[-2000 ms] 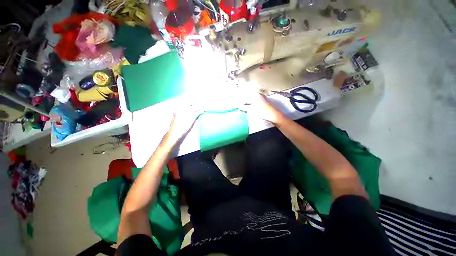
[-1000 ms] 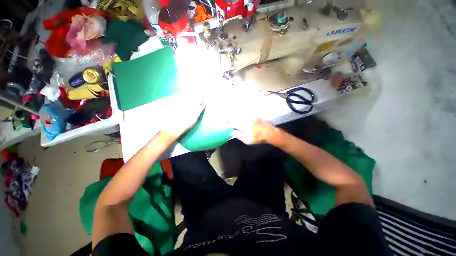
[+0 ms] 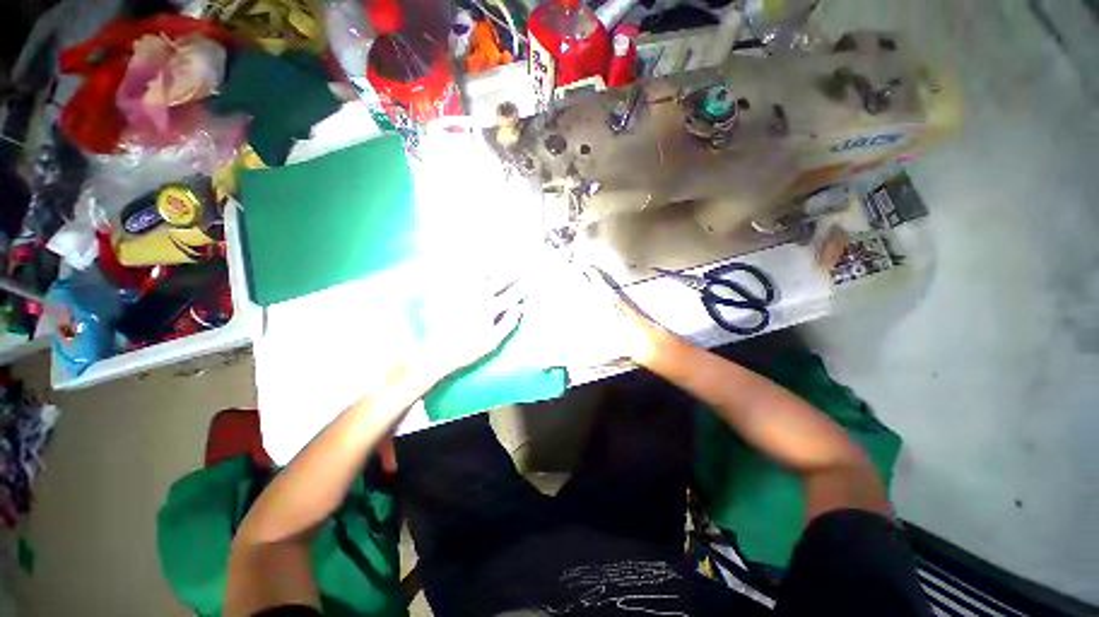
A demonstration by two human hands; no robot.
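A green fabric panel (image 3: 497, 383) lies at the front edge of the white table, its far part washed out by the lamp glare. My left hand (image 3: 464, 331) rests on or over its left side; its fingers are blurred by glare, and its grip cannot be told. My right hand (image 3: 621, 331) is at the panel's right, also washed out, its fingers unclear. The sewing machine (image 3: 723, 169) stands behind, its needle area hidden in glare. A flat dark green square (image 3: 325, 217) lies at the left of the table. Black-handled scissors (image 3: 736, 298) lie right of my right hand.
A white-edged tray (image 3: 247, 283) with mixed cloth and plastic is at the left. Red-capped bottles (image 3: 566, 48) stand behind the machine. Green cloth hangs by my left leg (image 3: 205, 530); a green pile (image 3: 801, 464) is by my right thigh. Striped cloth (image 3: 964, 591) is at the lower right.
The panel has gone from lying flat between my hands, through being bent up, to lying lower at the table edge. Both hands have shifted with it. The view has moved slightly.
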